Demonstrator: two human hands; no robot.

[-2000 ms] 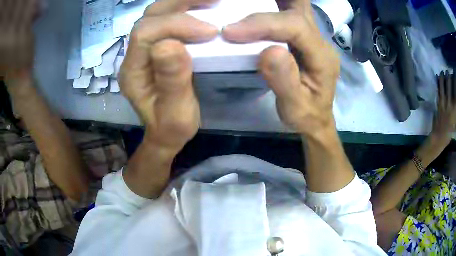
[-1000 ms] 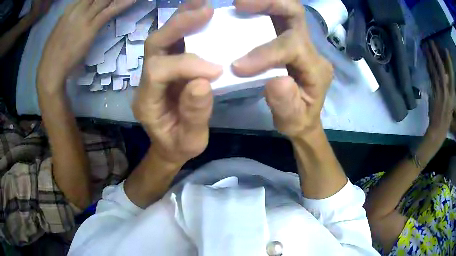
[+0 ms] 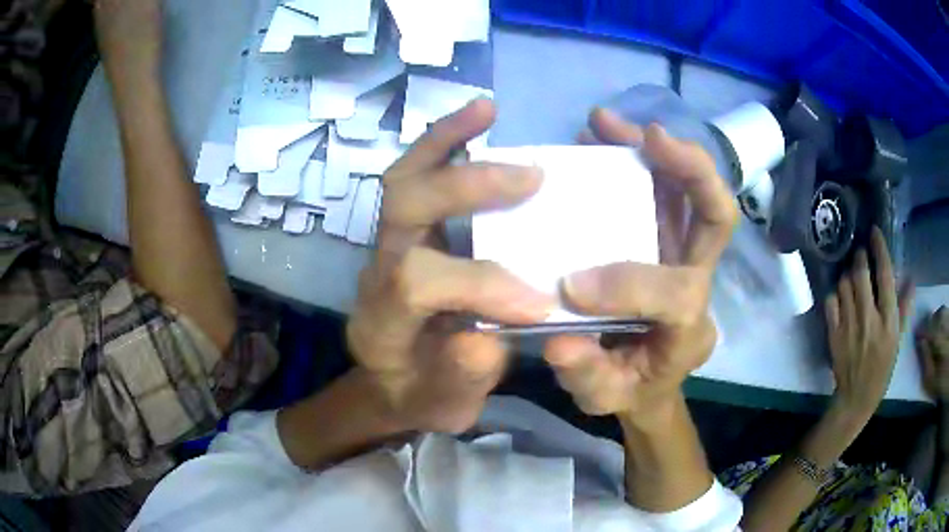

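Note:
A retail carton (image 3: 567,223) is held up in front of me, its square white end facing the camera. My left hand (image 3: 442,275) grips its left side, with fingers on the white face and the thumb below. My right hand (image 3: 650,281) grips its right side the same way. Both index or middle fingertips meet near the face's lower edge. A thin dark line shows along that lower edge. The rest of the carton is hidden behind the white end and my hands.
Flat carton blanks (image 3: 281,114) overlap at left. A white mini fan (image 3: 751,145) and dark mini fans (image 3: 832,220) lie at right, near a clear plastic bag (image 3: 744,281). A blue crate (image 3: 728,36) stands behind. A neighbour's arm (image 3: 167,177) is at left; another's hand (image 3: 869,322) touches the fans.
The view has shifted, showing more of the blue crate. The white end faces me more squarely, and my fingers have moved to its lower edge. The right neighbour's hand has moved onto the dark fans.

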